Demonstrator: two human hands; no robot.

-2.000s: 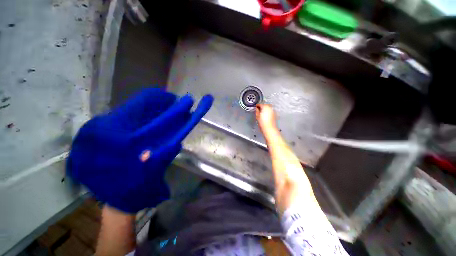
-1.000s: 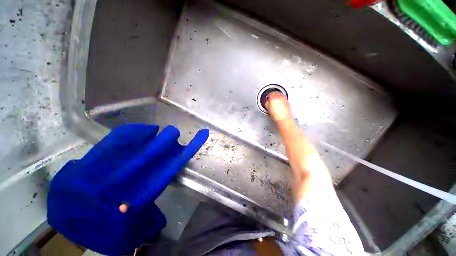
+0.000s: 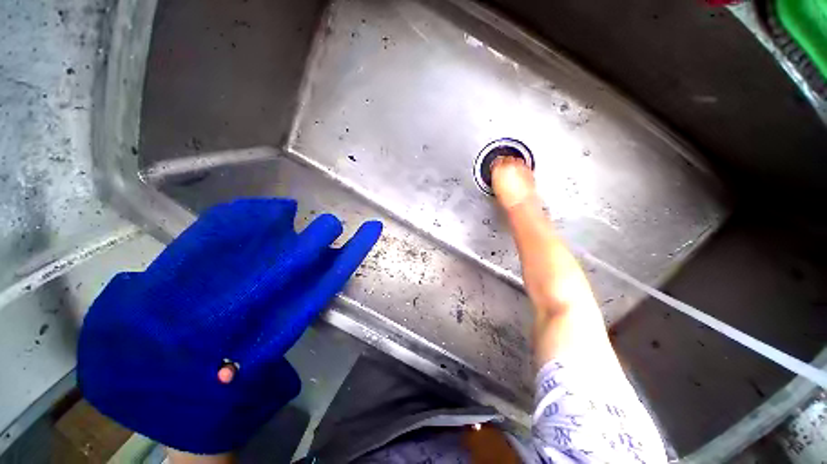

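Observation:
My left hand (image 3: 218,317) is in a royal blue knit glove, held over the near left rim of the sink. Some glove fingers point right, and skin shows through a small hole. It holds nothing that I can see. My bare right hand (image 3: 511,179) reaches down to the round metal drain (image 3: 482,172) in the floor of the stained steel sink (image 3: 408,100). Its fingertips are inside the drain opening and hidden, so I cannot tell whether they grip anything.
A thin stream of water (image 3: 716,322) crosses the sink's right side. A green brush (image 3: 807,32) and a bit of a red item (image 3: 721,2) show at the top right edge. A grey speckled surface (image 3: 45,118) lies to the left.
The view has come closer to the basin. My right hand has gone from beside the drain into its opening. My gloved left hand stays at the left, slightly lower in view. The faucet has left view.

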